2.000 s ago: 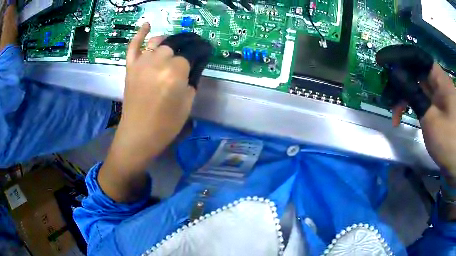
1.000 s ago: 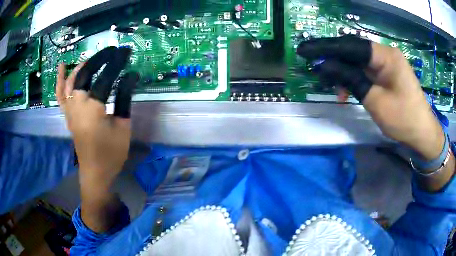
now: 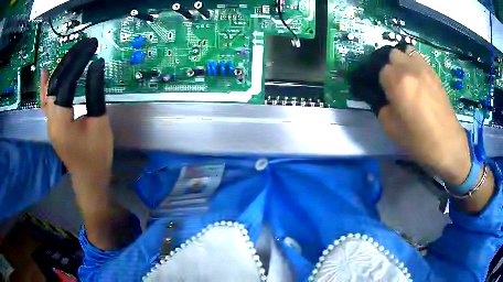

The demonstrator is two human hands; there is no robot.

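A large green circuit board [image 3: 220,47] lies flat behind the metal rail, with blue disc parts [image 3: 220,68] near its front edge and two more blue discs further left. A second green board [image 3: 343,60] lies to the right, past a dark gap. My left hand [image 3: 77,115], with black finger cots, is over the first board's left end, fingers apart, with nothing seen in it. My right hand [image 3: 411,104] is over the second board, its black-covered fingers bent down and bunched. The fingertips are hidden, so whether it holds a part cannot be told.
A wide silver conveyor rail [image 3: 242,129] runs between me and the boards. A row of pins [image 3: 295,102] sits at the front of the dark gap. A black lead wire [image 3: 284,22] ends over the gap. Another person's blue sleeve [image 3: 27,176] is at the left.
My left hand has moved left and its fingers have spread, uncovering the blue discs. My right hand has turned, its fingers curling down over the right board. The camera view has shifted.
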